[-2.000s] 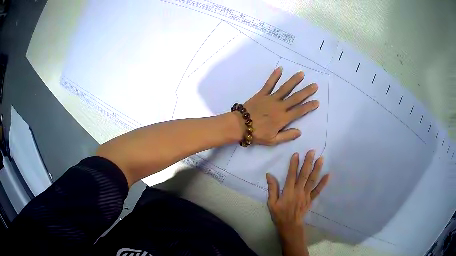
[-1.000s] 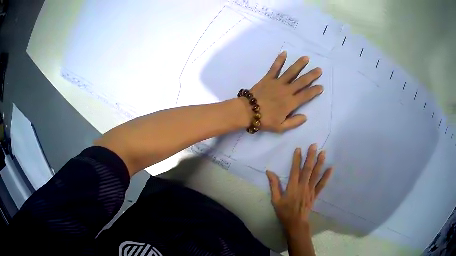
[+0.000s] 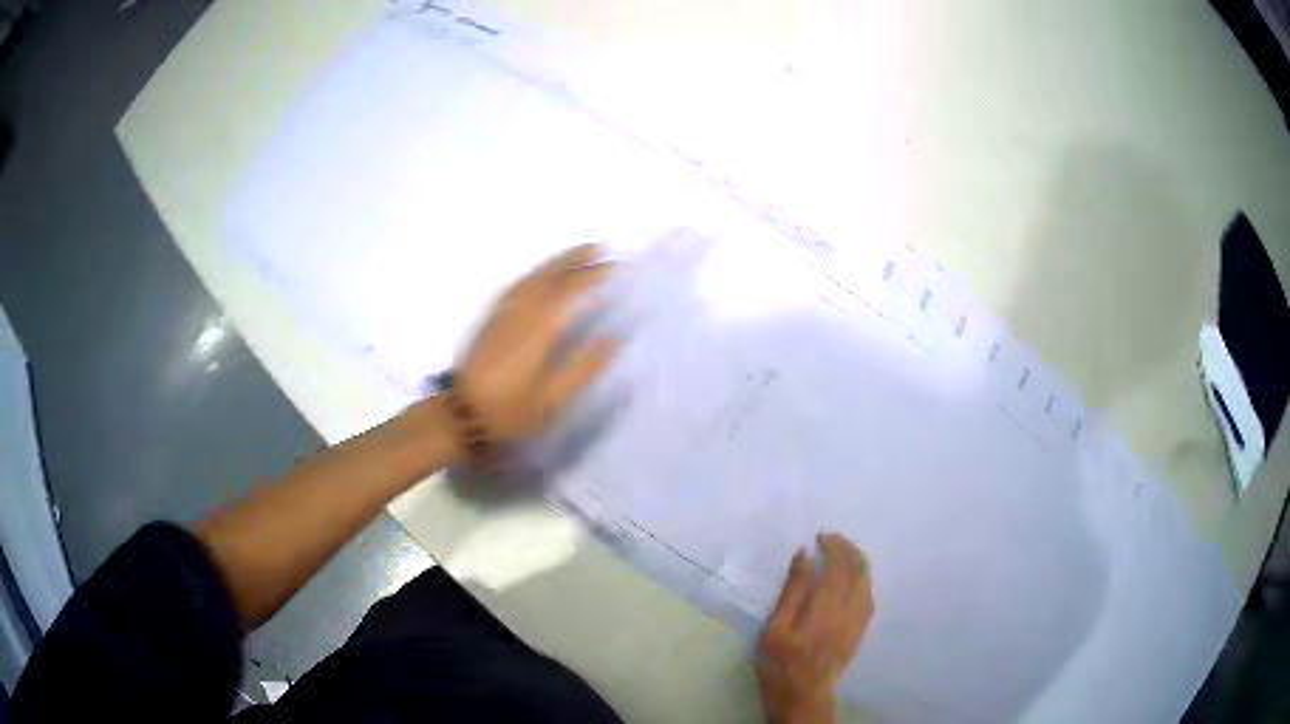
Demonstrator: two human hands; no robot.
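The plotted pattern sheet [image 3: 920, 467] lies across the worktable, with thin outlines and a row of short black ticks near its upper right edge. My left hand [image 3: 531, 354], with a beaded bracelet, is blurred over the sheet's left-middle part; its fingers look apart and I see nothing held. I cannot tell whether it touches the paper. My right hand [image 3: 818, 615] is palm down at the sheet's near edge, fingers slightly bent and closer together, with nothing visible in it.
The cream worktable [image 3: 1103, 85] extends beyond the sheet. A dark object [image 3: 1252, 304] and a white piece with a dark slot [image 3: 1231, 410] are at the right edge. Grey floor [image 3: 113, 283] shows at left, with a white object [image 3: 26, 467] at the picture's rim.
My left hand has moved left across the sheet. My right hand sits lower in the picture, its fingers less spread. The view has shifted, showing more of the table's far side and right edge.
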